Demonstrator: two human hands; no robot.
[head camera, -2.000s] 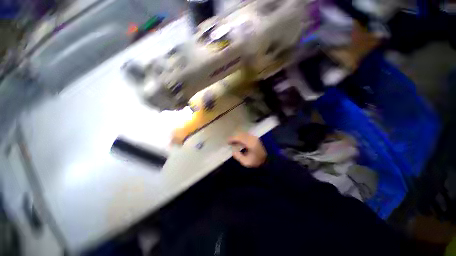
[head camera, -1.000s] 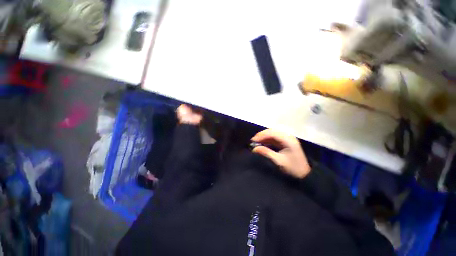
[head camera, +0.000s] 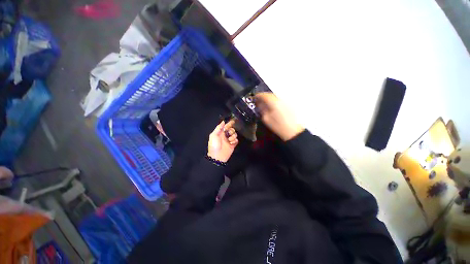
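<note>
A narrow black parts box (head camera: 246, 107) with small shiny metal parts lies below the white table's edge. My right hand (head camera: 277, 116) is at the box, its fingertips blurred and partly hidden; I cannot tell what they hold. My left hand (head camera: 222, 143), with a dark beaded bracelet, is just below the box, fingers partly curled; I cannot tell if it holds something. A small silver disc, likely a bobbin (head camera: 392, 186), lies on the table beside the yellow-lit plate area (head camera: 430, 165).
A black rectangular strip (head camera: 386, 114) lies on the white table (head camera: 319, 62). A blue basket (head camera: 121, 149) with dark and pale cloth stands left of my hands. Black-handled scissors (head camera: 425, 243) lie at the lower right. Blue bags and a metal frame are on the left.
The view has swung left and down, toward the basket and box. My right hand has moved from near my body to the box. My left hand has come in below the box, fingers curled.
</note>
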